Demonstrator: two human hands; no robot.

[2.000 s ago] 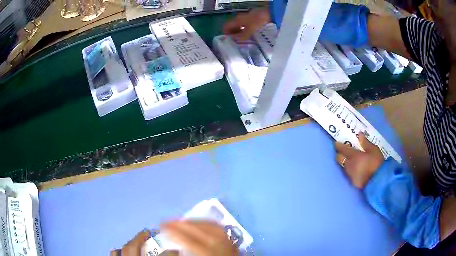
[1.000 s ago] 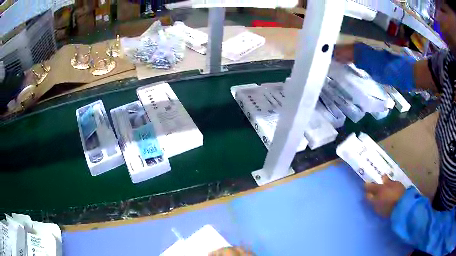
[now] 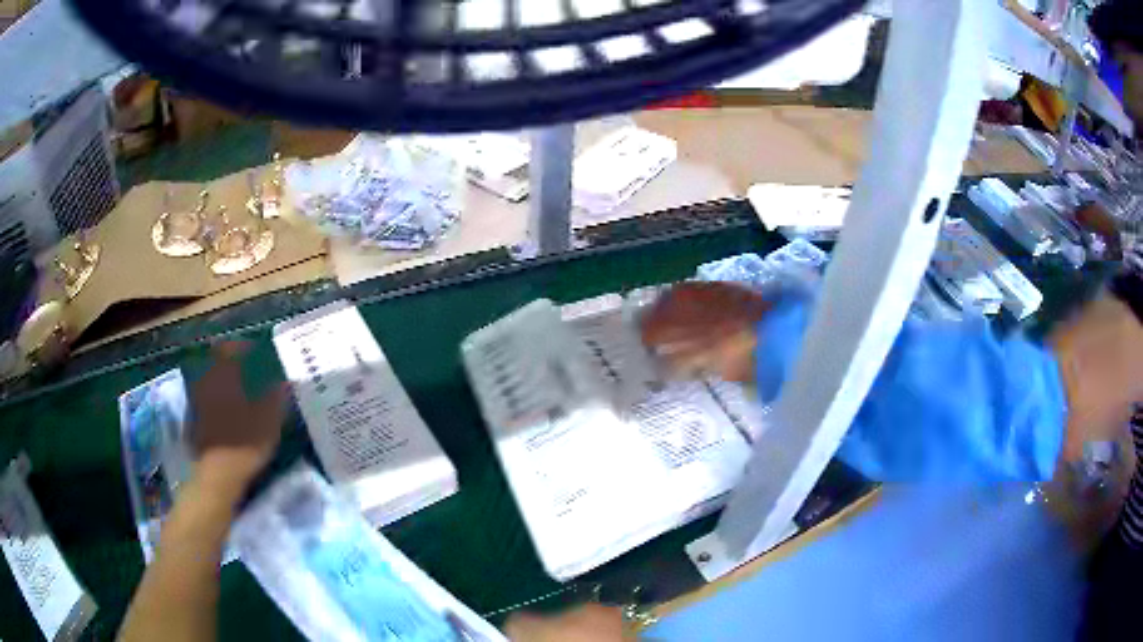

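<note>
My left hand (image 3: 234, 404) is blurred and reaches over the belt, beside an open white tray (image 3: 153, 439) with a light-blue card. Whether its fingers grip the tray cannot be told. A second white tray (image 3: 273, 520) with a light-blue card lies slanted nearer to me, blurred. My right hand (image 3: 570, 625) is at that tray's near end, mostly cut off by the bottom edge; its grip is hidden. A printed white carton (image 3: 376, 433) lies on the belt between my left hand and the larger group of cartons (image 3: 602, 483).
The green conveyor belt (image 3: 433, 564) crosses the view. A white post (image 3: 865, 289) stands right of centre. Another person's blue-sleeved arm (image 3: 940, 401) reaches over the cartons. A black fan grille (image 3: 476, 75) hangs overhead. A printed white piece (image 3: 44, 552) lies far left.
My left hand has come into view over the belt. The second tray has shifted nearer to me, away from the carton's side. The other person's hand has moved onto the cartons. The camera view has changed.
</note>
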